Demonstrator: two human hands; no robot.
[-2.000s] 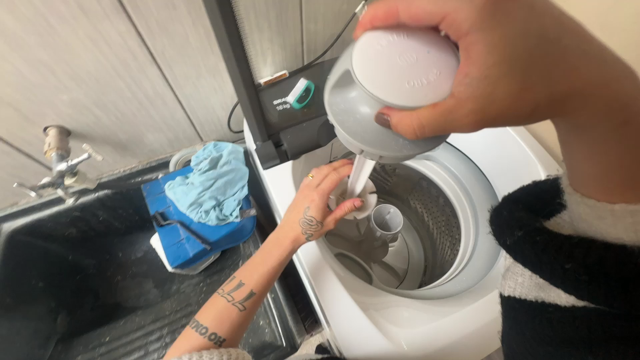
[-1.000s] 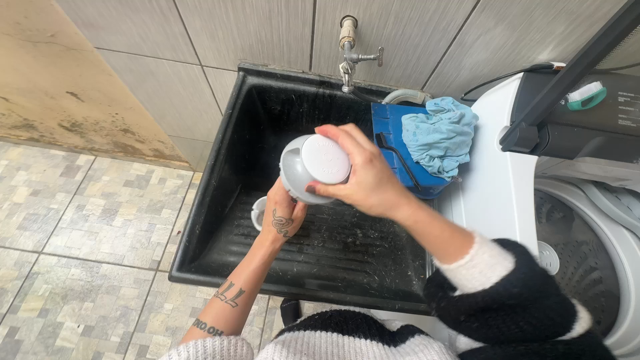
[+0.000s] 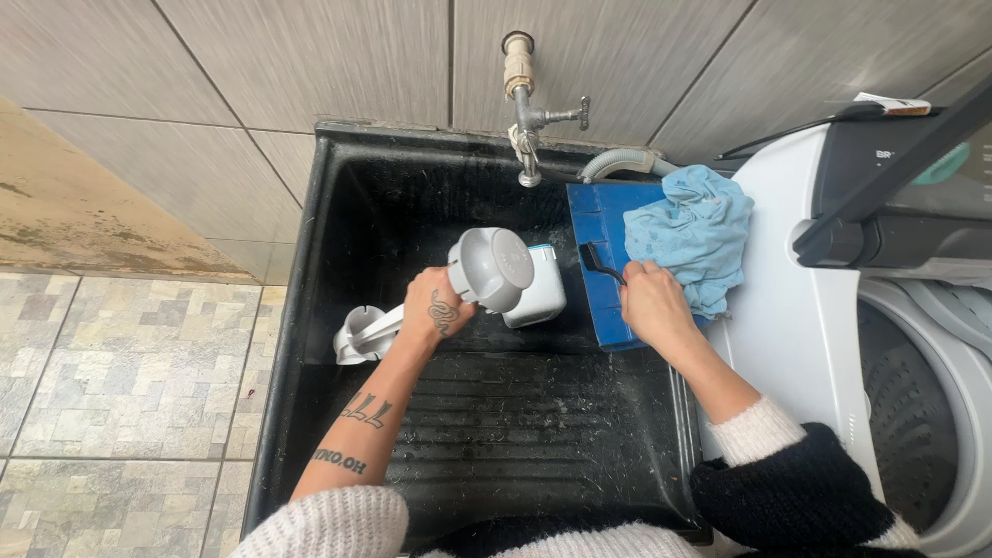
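My left hand (image 3: 440, 304) grips a grey and white plastic washing machine dispenser part (image 3: 491, 270) over the black sink (image 3: 496, 434). Its round cap faces up at the right of the hand, and its pale stem and cup-like end stick out at the left. My right hand (image 3: 659, 306) holds the handle of a small black brush (image 3: 595, 257) above a blue plastic board or tray (image 3: 612, 310). A crumpled light blue cloth (image 3: 690, 232) lies on that blue piece, beside my right hand. Behind the dispenser part, a white plastic container (image 3: 540, 293) stands in the sink.
A metal tap (image 3: 527, 128) comes out of the tiled wall over the sink's back edge. A grey corrugated hose (image 3: 620, 161) curves behind the blue piece. At the right stands a white top-loading washing machine (image 3: 783, 310) with its lid raised.
My right hand has let go of the dispenser part and now holds the black brush at the right. The part stays in my left hand; it was over the washer drum two seconds ago.
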